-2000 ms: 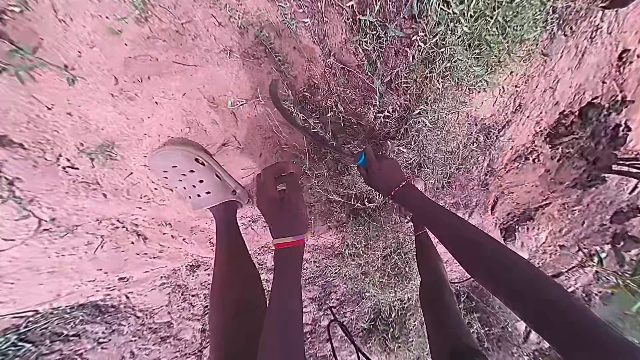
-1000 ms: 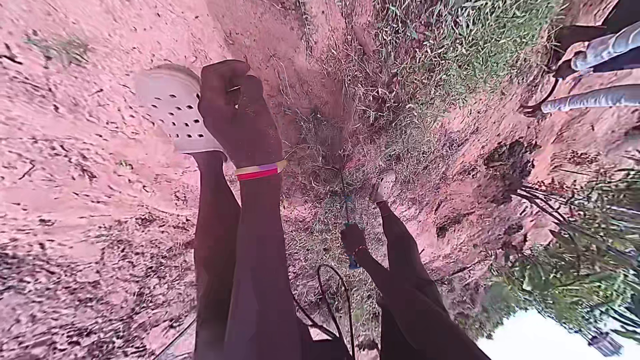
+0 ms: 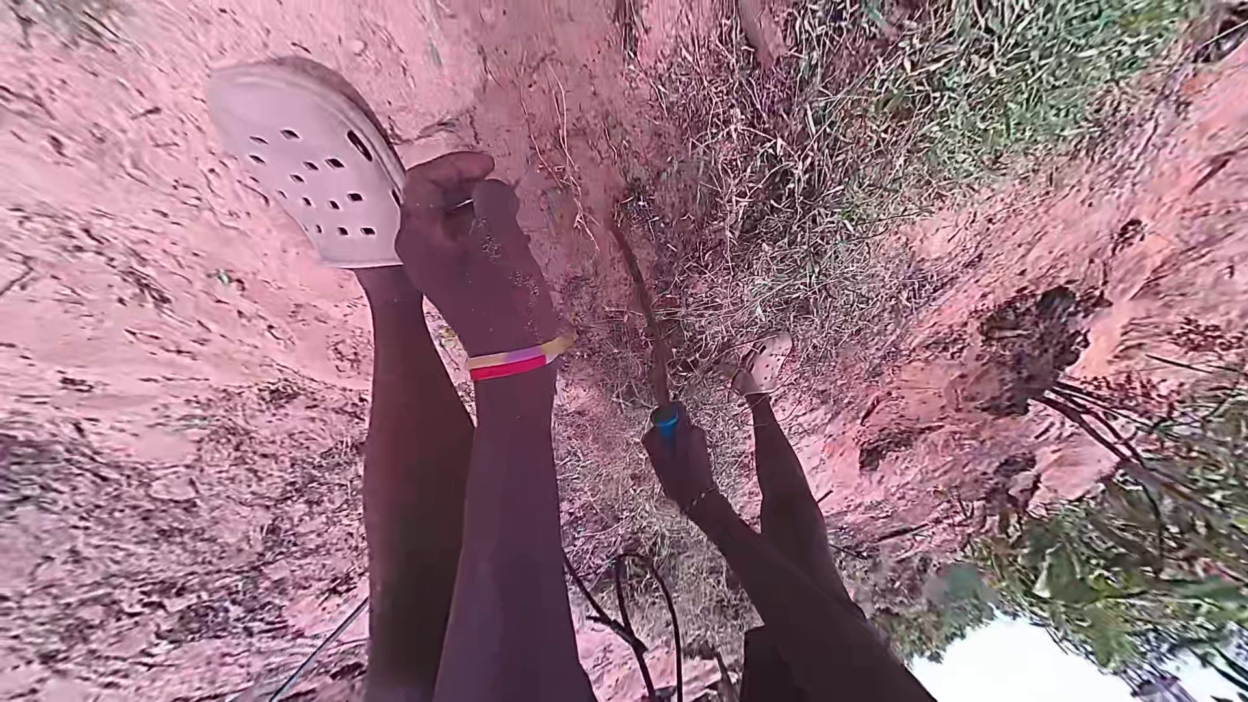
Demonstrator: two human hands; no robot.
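My left hand (image 3: 478, 258) is raised beside a light clog with holes (image 3: 307, 161). Its fingers are curled, with a ring on one of them and nothing seen between them; pink and yellow bands circle the wrist. Lower and to the right, my right hand (image 3: 680, 463) grips the blue handle (image 3: 666, 421) of a long, narrow curved blade (image 3: 647, 307), which looks like a sickle. The blade points away from me over reddish soil and dry grass (image 3: 721, 253), and its far tip is hard to make out against the ground.
My other foot (image 3: 770, 363) stands on the right by the grass. Dark looped cords or stems (image 3: 643, 604) are between my legs. Right of the grass lies uneven red earth with a dark hollow (image 3: 1038, 336); leafy plants (image 3: 1082, 585) grow at the lower right.
Two seconds ago the blade slanted to the upper left through the grass, near my left hand; now it points nearly straight ahead. Another person's legs, seen one second ago at upper right, are out of view.
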